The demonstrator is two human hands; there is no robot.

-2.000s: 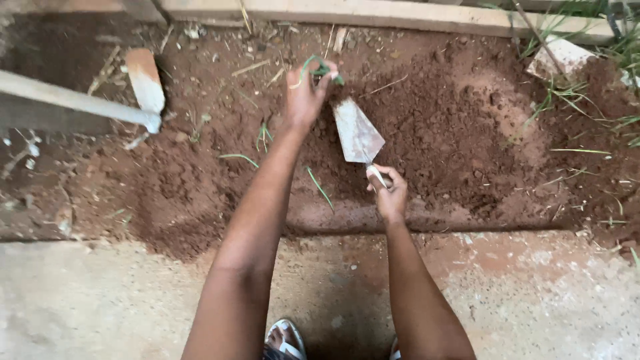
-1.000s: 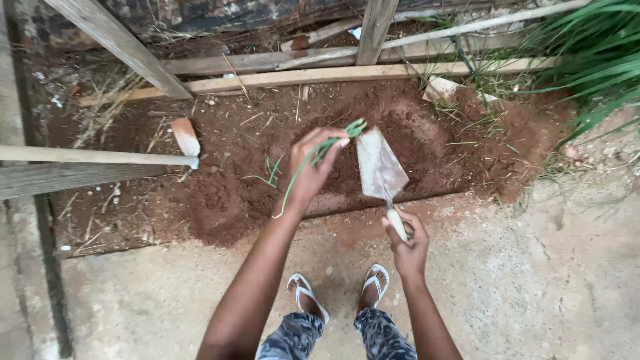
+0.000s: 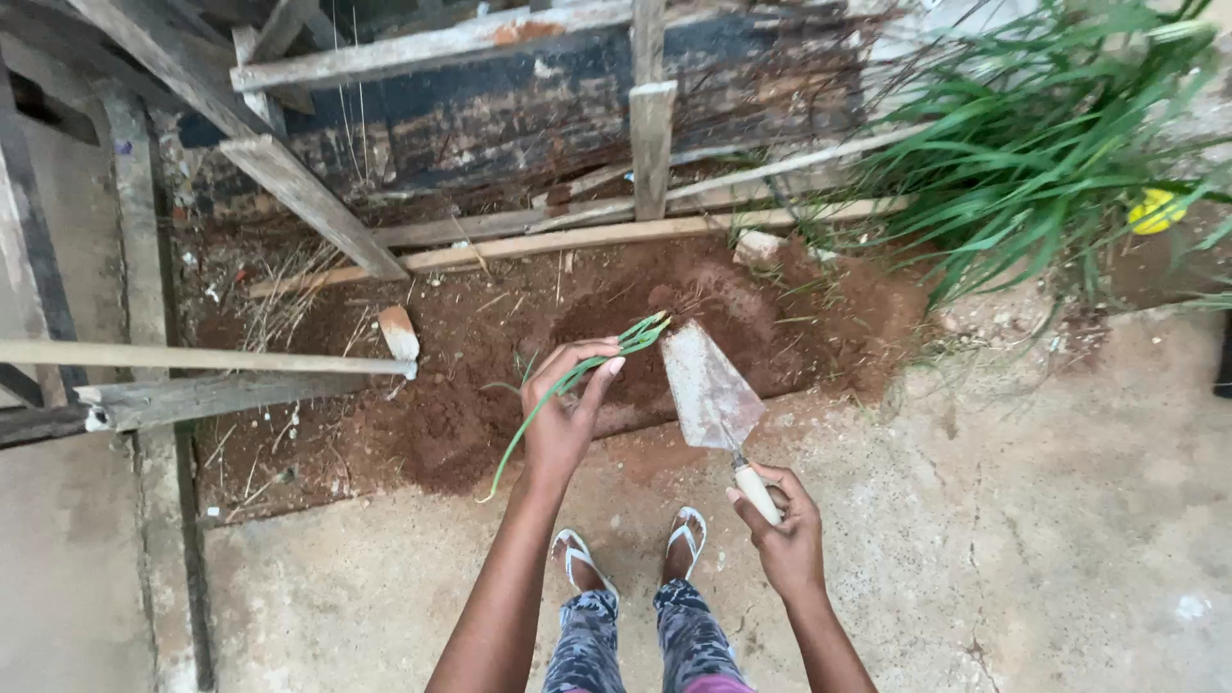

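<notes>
My left hand holds a small bunch of long green leaves between thumb and fingers, one leaf curving down past the wrist. In my right hand is the pale handle of a pointed masonry trowel. The trowel's soil-stained blade points up and to the left, its tip close to the bunch and over the reddish-brown soil. Below both hands, feet in white flip-flops stand on the concrete.
Wooden planks and posts border the soil's far side. A hoe with a long pale handle lies at left. Tall green grass grows at upper right, beside a yellow object. Concrete paving runs along the near edge.
Both hands have drawn back from low over the soil, still holding the leaves and the trowel. The view has shifted to show more of the planks, grass and feet.
</notes>
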